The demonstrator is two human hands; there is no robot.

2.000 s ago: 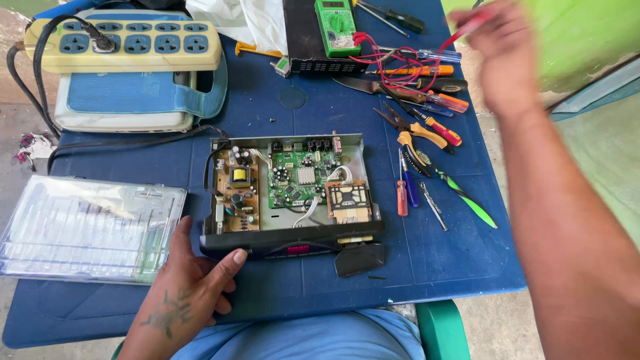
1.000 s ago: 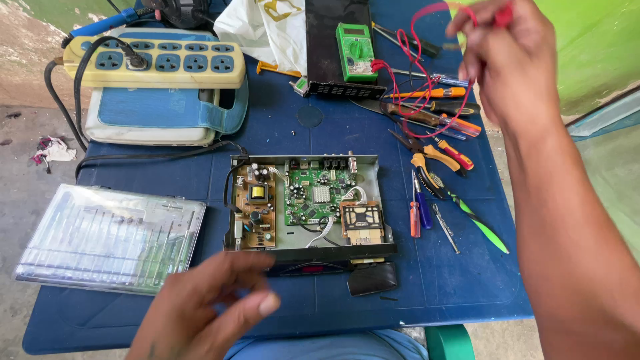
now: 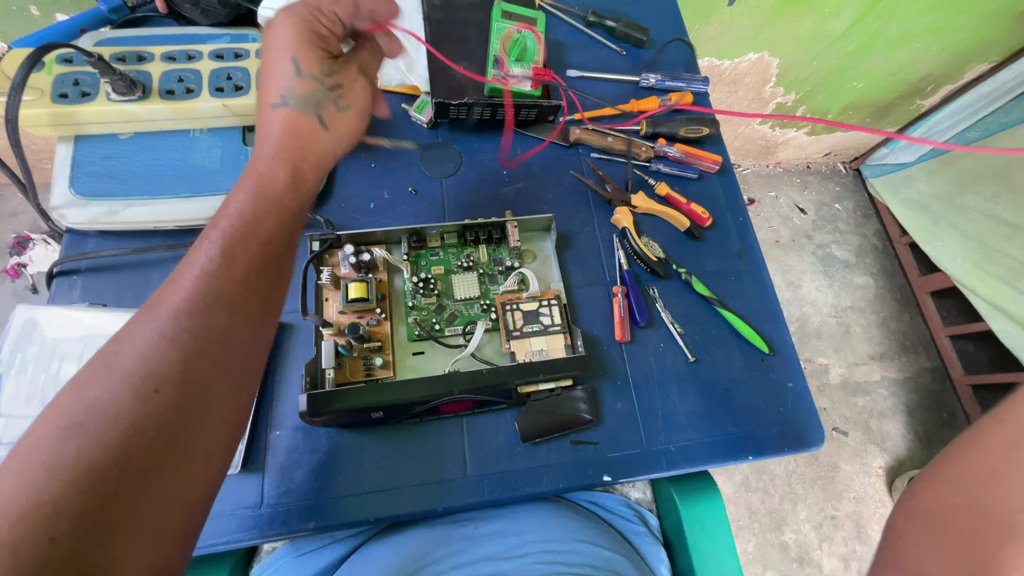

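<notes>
My left hand (image 3: 328, 72) is raised above the back left of the table, fingers closed around a red multimeter lead (image 3: 436, 50). That lead runs to a green digital multimeter (image 3: 518, 52) on a black metal cover. Only the right forearm shows at the lower right edge; my right hand is out of the picture, and a red lead (image 3: 848, 132) stretches off that way. Below, an opened set-top box (image 3: 444, 388) lies with its green main circuit board (image 3: 436, 260) and brown power supply board (image 3: 384, 320) exposed.
Pliers with yellow grips (image 3: 640, 204), several screwdrivers, a wood-handled knife (image 3: 612, 142), tweezers (image 3: 672, 324) and a green-black brush (image 3: 720, 308) lie on the right. A yellow power strip (image 3: 184, 116) stands back left. A clear plastic case (image 3: 48, 336) is partly behind my left arm.
My left hand has gone from beside the set-top box up to the back left and taken hold of a red lead. My right hand, earlier holding red leads near the tools, has left the view.
</notes>
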